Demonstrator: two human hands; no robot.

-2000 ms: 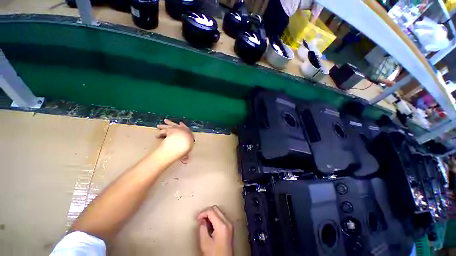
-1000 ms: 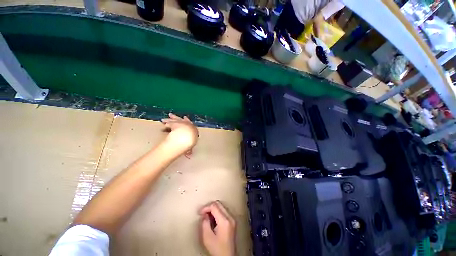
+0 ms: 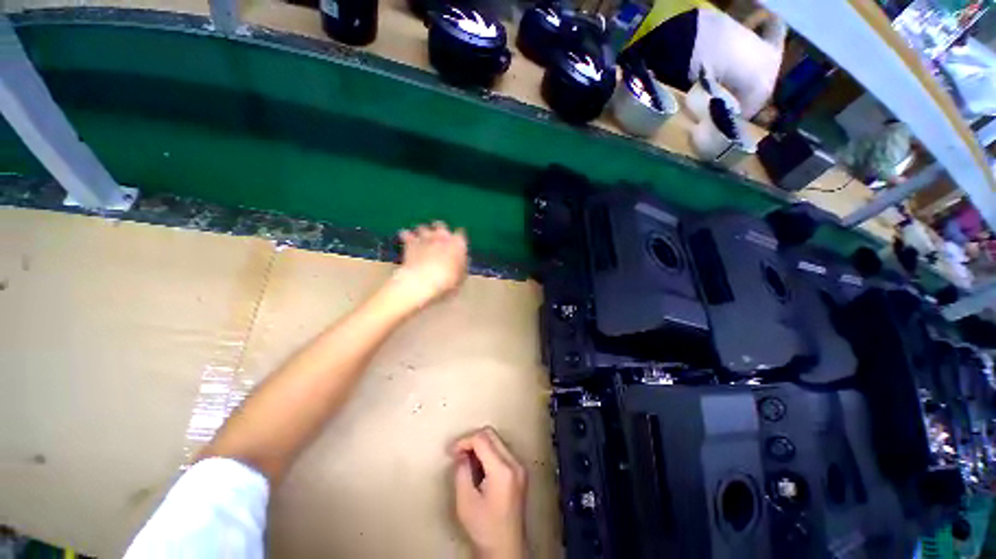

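Observation:
My left hand [image 3: 435, 260] lies at the far edge of the cardboard-covered bench [image 3: 360, 382], beside the green belt [image 3: 328, 142]. Its fingers are apart and nothing shows in it. My right hand [image 3: 490, 480] rests low on the cardboard, fingers curled; whether it holds something small inside cannot be seen. Closed black housings [image 3: 644, 262] stand in rows just right of my hands, with round holes in their tops. Small dark specks lie on the cardboard between my hands.
A shelf [image 3: 404, 85] beyond the belt holds round black parts [image 3: 467, 44], pale tubs [image 3: 642, 104] with dark parts and a black box [image 3: 794, 161]. Metal posts [image 3: 60, 120] rise at the left. A person [image 3: 721, 49] is beyond the shelf.
My left hand has moved away from me to the belt's edge. My right hand stays curled in nearly the same place. The view has shifted slightly, and the person beyond the shelf leans over more.

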